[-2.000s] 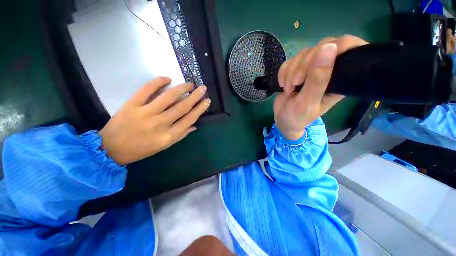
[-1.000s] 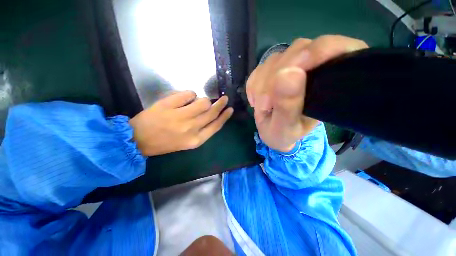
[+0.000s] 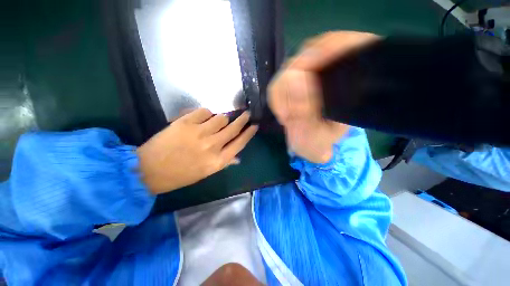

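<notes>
The device unit (image 3: pixel 196 50) shows as a bright silver plate with strong glare, a dark patterned strip along its right side and a black frame (image 3: pixel 130 72) around it. My left hand (image 3: pixel 196 146) lies with its fingertips on the unit's near edge, palm down, fingers slightly apart. My right hand (image 3: pixel 302 92), blurred, is closed around the thick black electric screwdriver (image 3: pixel 408 86), beside the frame's right side. The screwdriver points left, its body reaching to the right. Its tip is hidden or too blurred to see. No screw can be made out.
The dark green bench (image 3: pixel 56 61) lies around the frame. Another person's light blue sleeve (image 3: pixel 467 165) is at the right. A white surface (image 3: pixel 442 237) is at the lower right. A dark cable and equipment (image 3: pixel 486 22) are at the upper right.
My right hand with the screwdriver has moved left from the round screw dish to the frame's right side. The dish no longer shows. The unit sits further right in view. My left hand stays at its near edge.
</notes>
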